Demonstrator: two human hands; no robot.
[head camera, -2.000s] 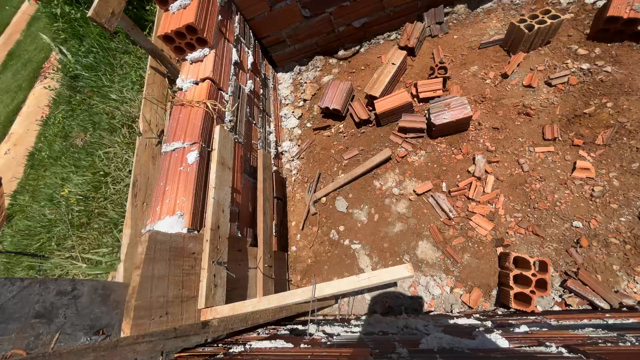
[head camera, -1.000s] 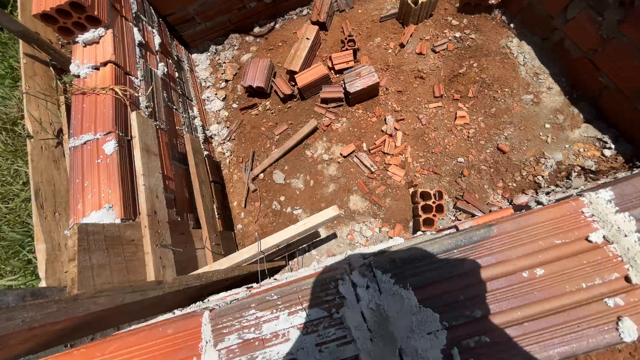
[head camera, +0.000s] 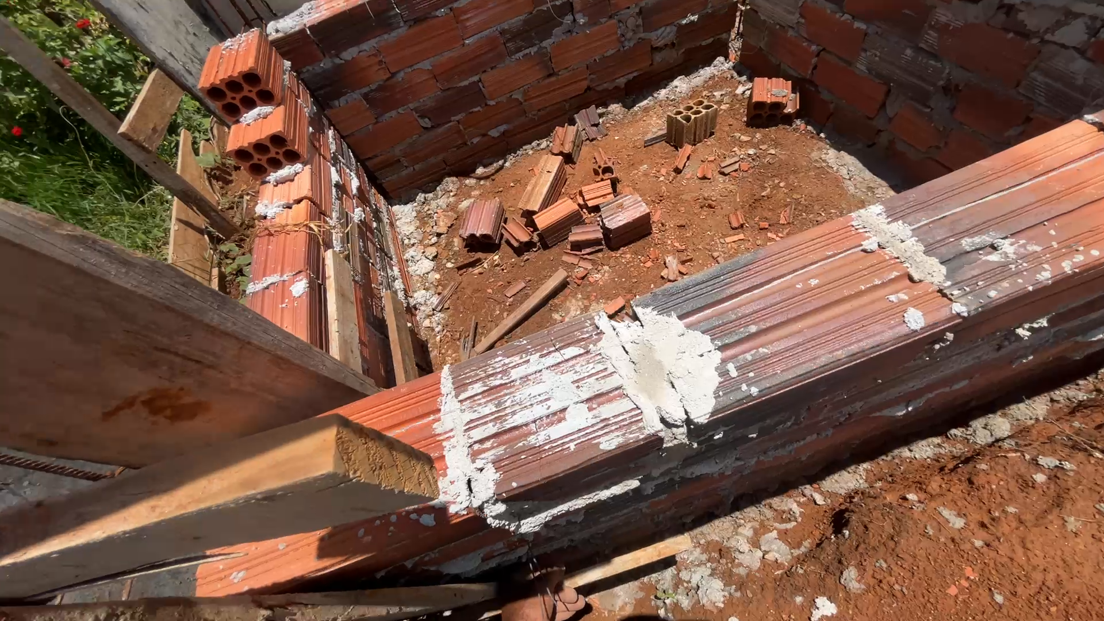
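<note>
Neither my left hand nor my right hand can be made out. A wall of ribbed hollow clay blocks (head camera: 776, 302) runs diagonally across the view. Pale mortar (head camera: 664, 366) lies in a thick patch on its top, with thinner mortar (head camera: 461, 457) at a joint to the left. A sawn timber beam (head camera: 216, 487) ends beside this joint, below a wide wooden board (head camera: 147, 345). At the bottom edge is a small brown shape (head camera: 548, 597), perhaps a foot; its details are unclear.
Loose clay blocks (head camera: 556, 220) and a wooden stick (head camera: 522, 310) lie on red soil inside the walls. Two hollow blocks (head camera: 244, 76) rest on the left wall (head camera: 289, 250). Rubble and reddish soil (head camera: 949, 517) border the near wall outside.
The view has shifted strongly, bringing the near block wall and its mortar patch into fuller sight. The head-shaped shadow seen on this wall one second ago no longer shows there.
</note>
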